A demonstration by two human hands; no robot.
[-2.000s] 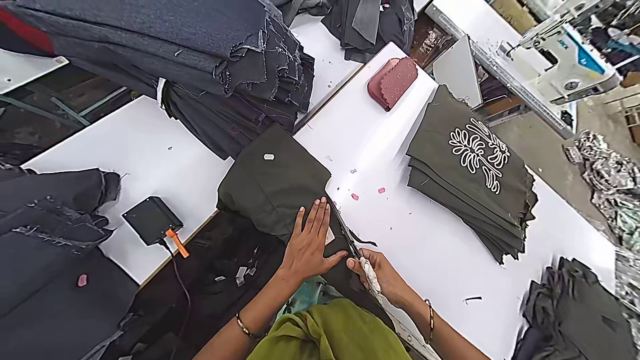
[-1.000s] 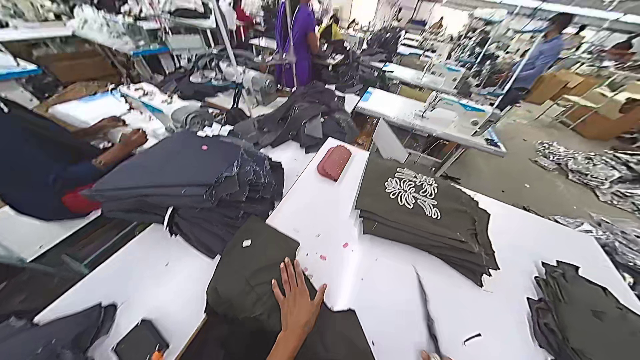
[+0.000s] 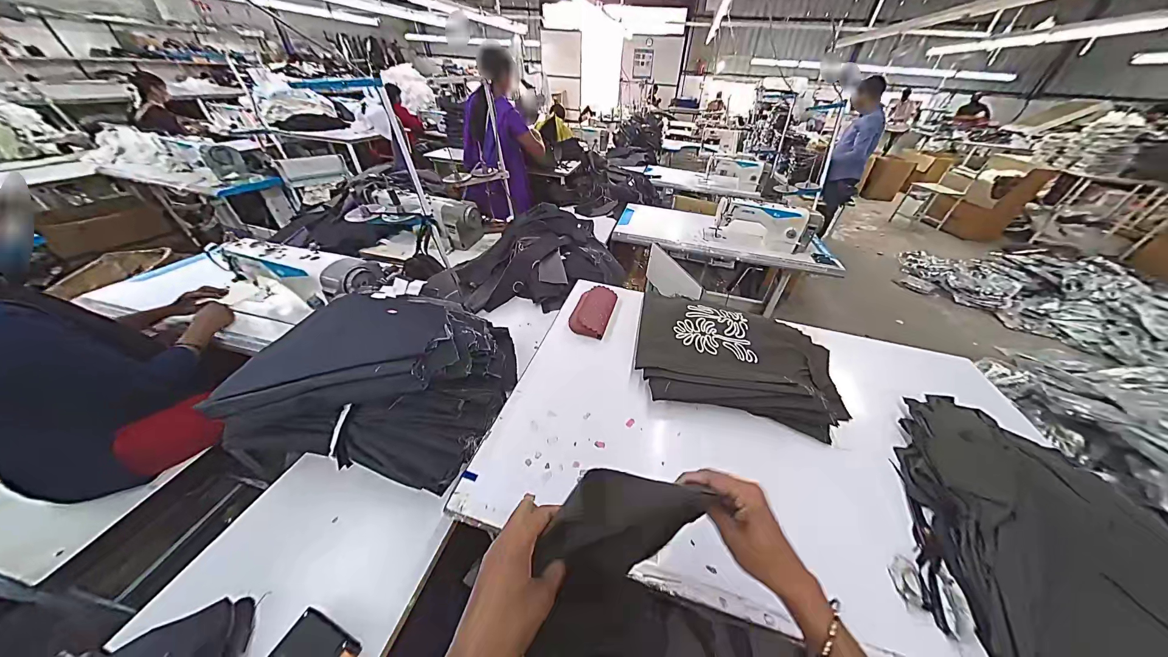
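Observation:
A dark olive-black fabric piece (image 3: 625, 525) is held up at the near edge of the white table (image 3: 547, 401). My left hand (image 3: 516, 575) grips its left side, and my right hand (image 3: 744, 520) pinches its upper right corner. Lower down, the cloth drops out of view. Beyond my hands lies a stack of dark cloth panels (image 3: 748, 374), the top one bearing white leaf embroidery. Left of that stack sits a red scallop-edged case (image 3: 593, 311). Small pink and grey scraps (image 3: 599, 444) are scattered between the case and my hands.
Thick piles of dark navy cloth (image 3: 365, 383) stand at left beside a seated co-worker's hands (image 3: 205, 315) at a sewing machine (image 3: 292, 269). More dark cloth (image 3: 1022, 538) lies at right. A black device (image 3: 315, 636) rests on the lower left table. Bundled fabric (image 3: 1077, 301) covers the floor at right.
My left hand, flat on the dark cloth before, now grips it off the table. My right hand, earlier at the cloth's edge with a white-wrapped tool, now holds a corner. The view has tilted up.

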